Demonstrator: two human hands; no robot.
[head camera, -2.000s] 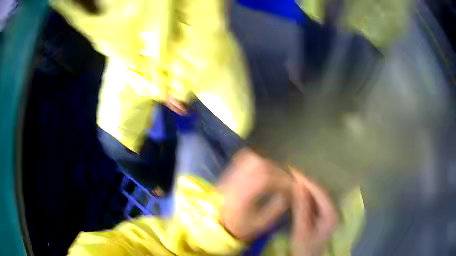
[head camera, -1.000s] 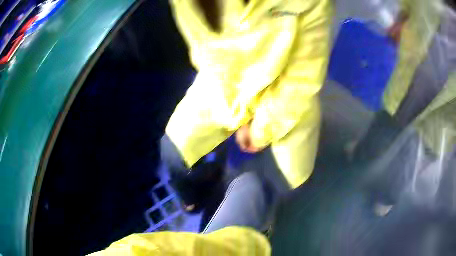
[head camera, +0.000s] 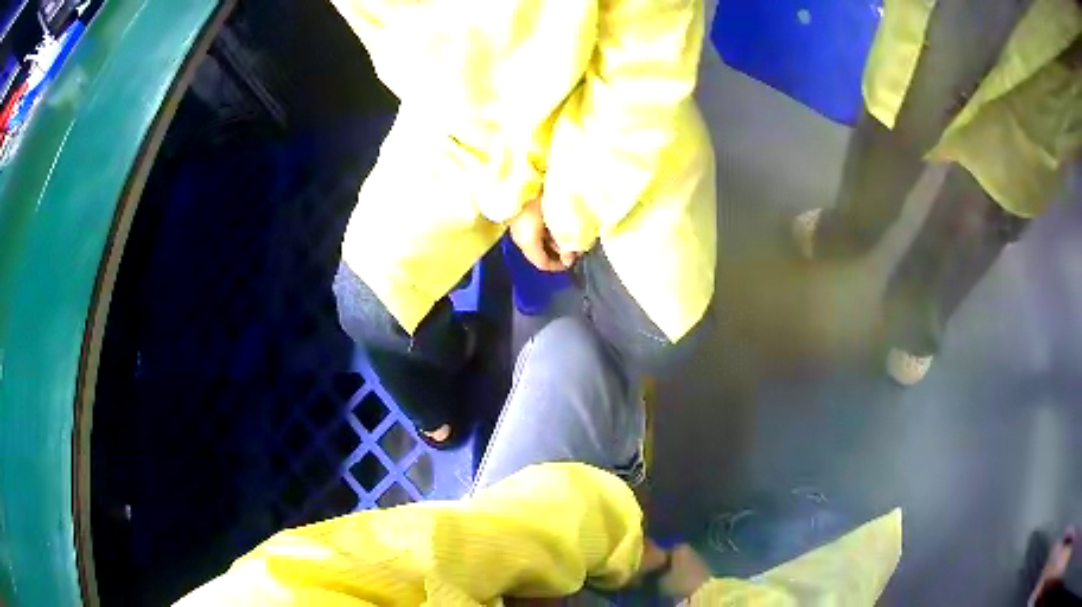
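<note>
My left arm in a yellow gridded sleeve crosses the bottom of the head view. Small patches of skin show at the bottom, beyond the cuff: my left hand and, beside a pale yellow smock edge, what looks like my right hand. Both are blurred and mostly hidden, so fingers and anything held cannot be made out. A knee in light grey-blue trousers is above my sleeve. A person in a yellow smock is in front, with their hands together at their lap.
A green-topped line with a pale edge curves down the left. A blue lattice lies low beneath it. A blue stool or panel is at the upper right, beside a standing person's legs on the grey floor. Part of a foot shows at lower right.
The view has shifted and become sharper. My two hands, together and raised two seconds ago, were out of sight one second ago and now show slightly at the bottom.
</note>
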